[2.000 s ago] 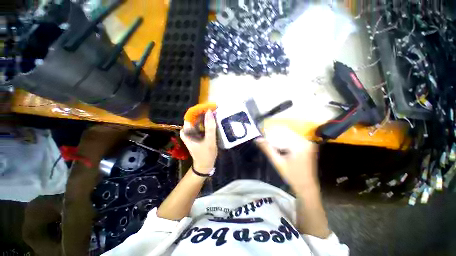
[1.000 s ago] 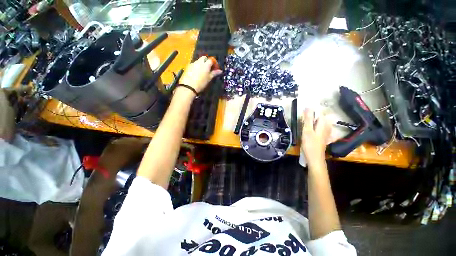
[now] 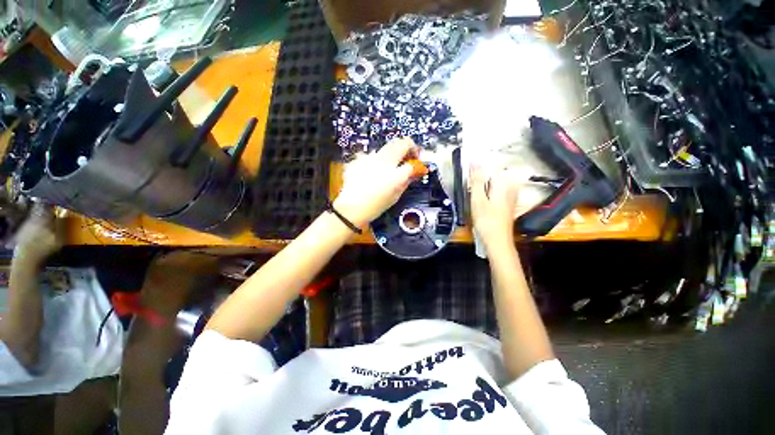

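A black round housing [image 3: 414,223] lies hollow side up at the bench's front edge, with a hole at its centre and black antennas beside it. My left hand [image 3: 380,181], with orange finger covers, reaches over the housing's upper left part. Its fingertips are bent down at the housing's top; whether they pinch a small part is hidden. My right hand [image 3: 495,200] rests palm down on the pale mat, right of the housing's right antenna [image 3: 460,187]. Something whitish shows under it, too blurred to name.
A black pocketed tray [image 3: 293,144] and stacked dark housings with antennas [image 3: 144,161] stand left. Small fittings [image 3: 382,110] and metal brackets [image 3: 408,51] lie behind. A black pistol-grip tool [image 3: 565,174] lies right, beside tangled cables [image 3: 722,144]. Another person's arm [image 3: 32,246] shows far left.
The housing was held up face-on, then lay hollow side up on the bench. My left hand has moved from the tray and small-parts heap to the housing. My right hand stays at its right.
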